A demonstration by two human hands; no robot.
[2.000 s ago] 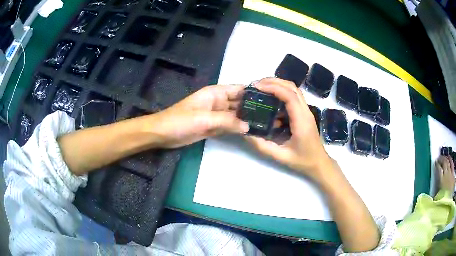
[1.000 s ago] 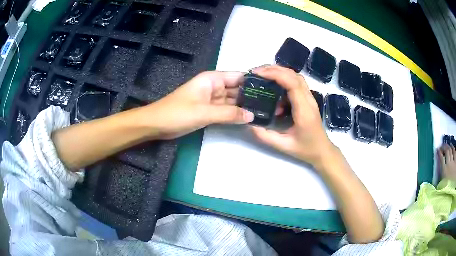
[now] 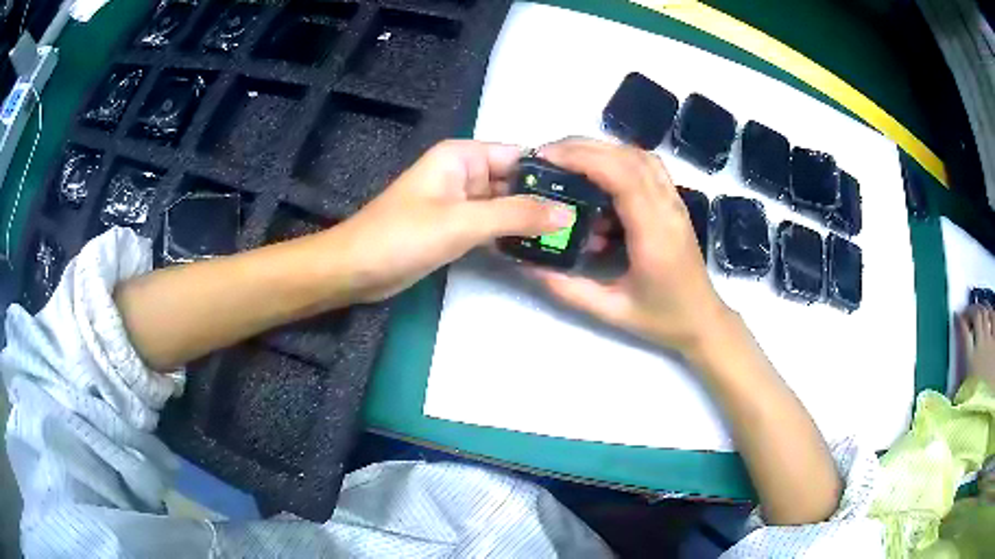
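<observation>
A black square watch body (image 3: 559, 188) is held up over the left part of the white foam sheet (image 3: 589, 377). Its screen faces me and shows a bright green area with small marks above. My right hand (image 3: 655, 251) grips the watch by its right side, fingers over the top and thumb below. My left hand (image 3: 453, 213) is at its left side, with the thumb laid on the screen over part of the green area. The left fingers are partly behind the watch. Several black watches (image 3: 741, 235) lie in two rows on the sheet, screens dark.
A black compartment tray (image 3: 256, 164) fills the left, with film-wrapped watches (image 3: 129, 194) in some pockets. A yellow edge strip (image 3: 807, 74) runs behind the sheet. At the far right are a coworker's hand (image 3: 976, 341) and yellow-green sleeve (image 3: 940, 442).
The watch screen has changed from green text lines to a bright green area. My left thumb has moved up onto the screen. The view has shifted slightly.
</observation>
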